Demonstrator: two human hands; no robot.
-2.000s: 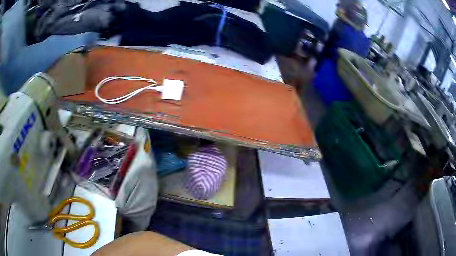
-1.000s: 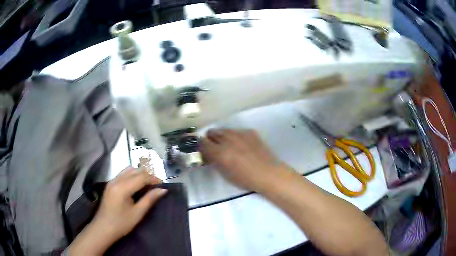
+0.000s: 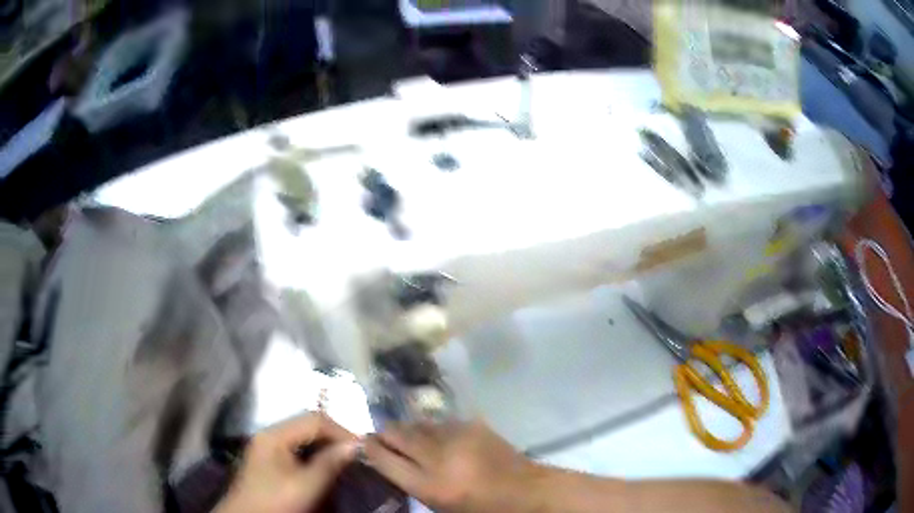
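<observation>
The image is blurred. My left hand point(image 3: 286, 463) and my right hand point(image 3: 441, 463) meet at the bottom centre, just in front of the needle area. Their fingertips are close together at the edge of a dark brown fabric piece point(image 3: 366, 493), which shows below and between them. Both hands pinch at this edge. The white sewing machine point(image 3: 541, 200) stands over the table with its head left of centre. Grey-brown shell fabric point(image 3: 110, 351) lies heaped at the left. The presser foot is too blurred to make out.
Orange-handled scissors point(image 3: 722, 394) lie right of the machine head under the arm. Dark metal snips point(image 3: 687, 155) rest on top of the arm, near the yellowish control panel point(image 3: 730, 60). An accessories box point(image 3: 822, 366) and a white cord point(image 3: 882, 281) are at the far right.
The view has turned from the right side back to the machine. My right hand has moved from the needle area down to my left hand, at the dark fabric's edge.
</observation>
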